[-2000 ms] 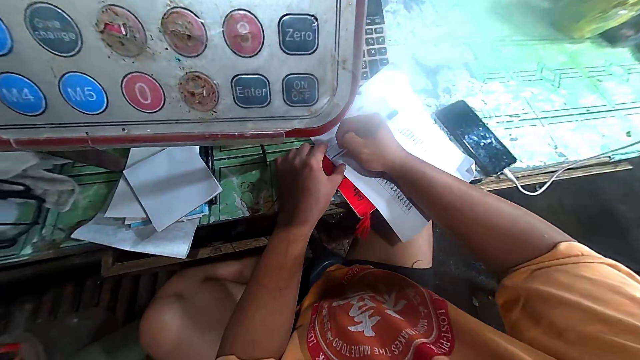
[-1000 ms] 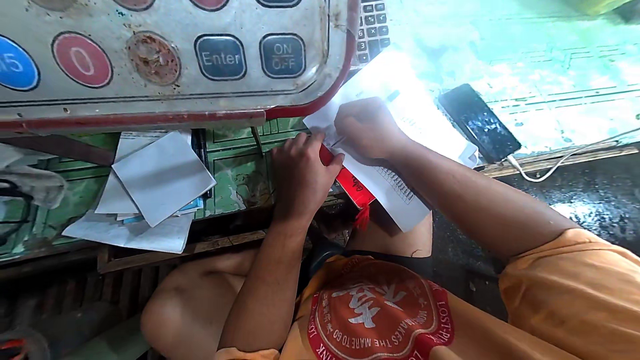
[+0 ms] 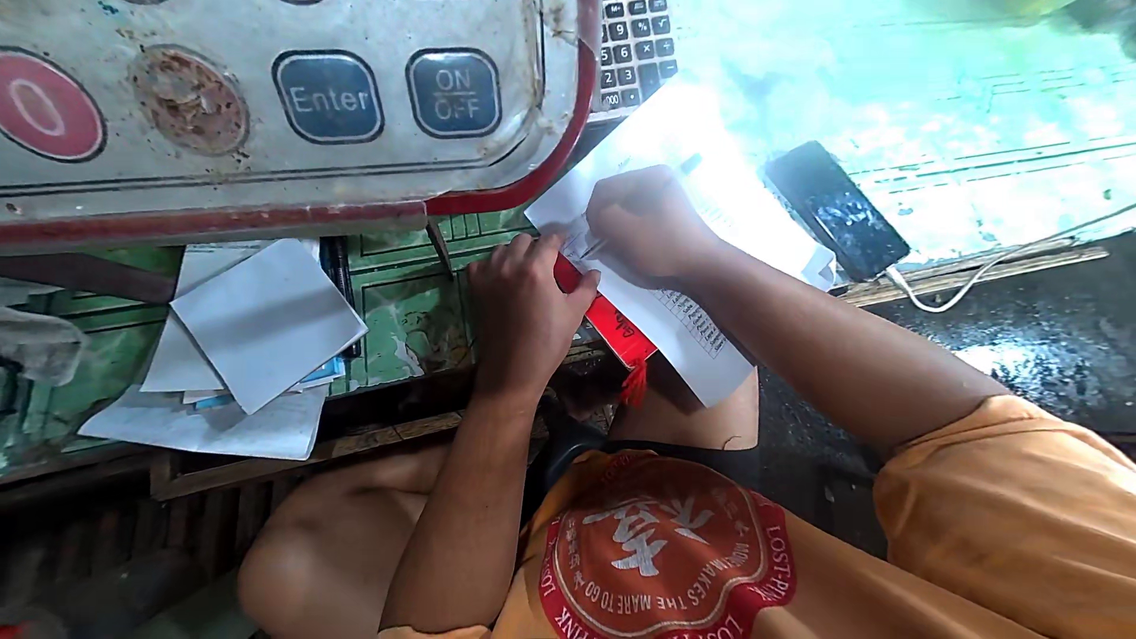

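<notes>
My right hand (image 3: 652,222) holds a pen (image 3: 593,248), its tip on a printed paper sheet (image 3: 701,355) at the table's edge. Along the sheet's left side lies a flat red strip with a tassel (image 3: 623,328), which bears handwriting. My left hand (image 3: 528,311) presses on the strip's upper end, thumb across it, close to the pen tip. The sheet's lower end hangs past the table edge over my leg. Bright glare hides much of the sheet's upper part.
A large keypad panel (image 3: 266,191) fills the upper left, close to the camera. A calculator (image 3: 632,53) lies behind the sheet. A smartphone (image 3: 839,213) with a white cable (image 3: 941,306) rests at right. Loose papers (image 3: 266,328) lie left on the green table (image 3: 399,302).
The view has shifted, so the keypad panel shows fewer of its keys. Both hands have stayed at about the same place on the sheet and the red strip.
</notes>
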